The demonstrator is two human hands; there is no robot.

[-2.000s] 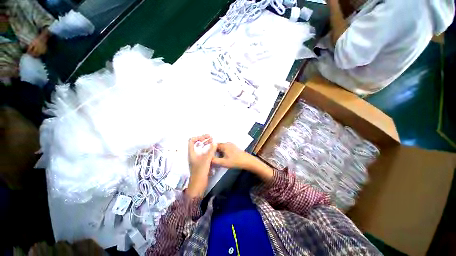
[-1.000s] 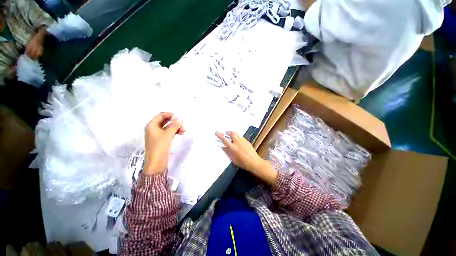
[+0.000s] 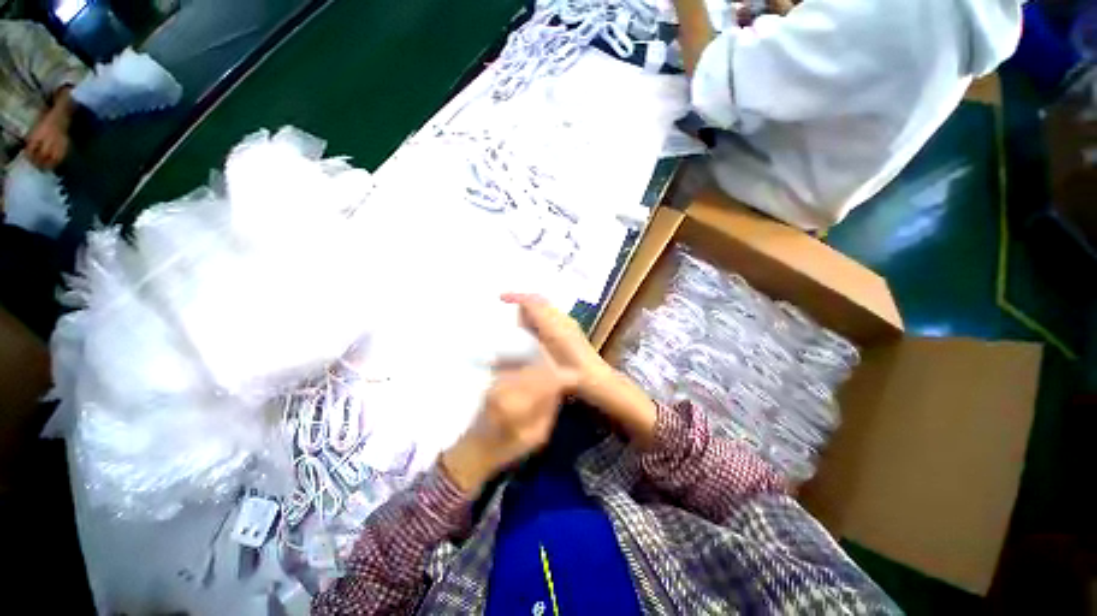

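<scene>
My left hand [image 3: 520, 407] is blurred and lies close against my right hand [image 3: 559, 337], in front of my body over the white paper [image 3: 421, 271]. A pale blur shows by the fingers of both hands; I cannot tell what it is or whether they hold it. White coiled cables [image 3: 325, 433] lie at the bench's near left, with a white block [image 3: 254, 521] beside them. A heap of clear bags [image 3: 229, 289] stands behind them. More cables [image 3: 523, 199] lie on the paper farther off.
An open brown carton [image 3: 926, 445] with rows of bagged cables [image 3: 746, 349] stands right of the bench. A person in white [image 3: 842, 96] is at the upper right, beside a cable pile [image 3: 577, 36]. Another person's hand [image 3: 48, 138] is at the far left, with clear bags [image 3: 126, 87].
My left hand has moved right, from over the paper to my right hand. My right hand has shifted slightly. The person in white has hands showing at the bench again. The view has shifted a little.
</scene>
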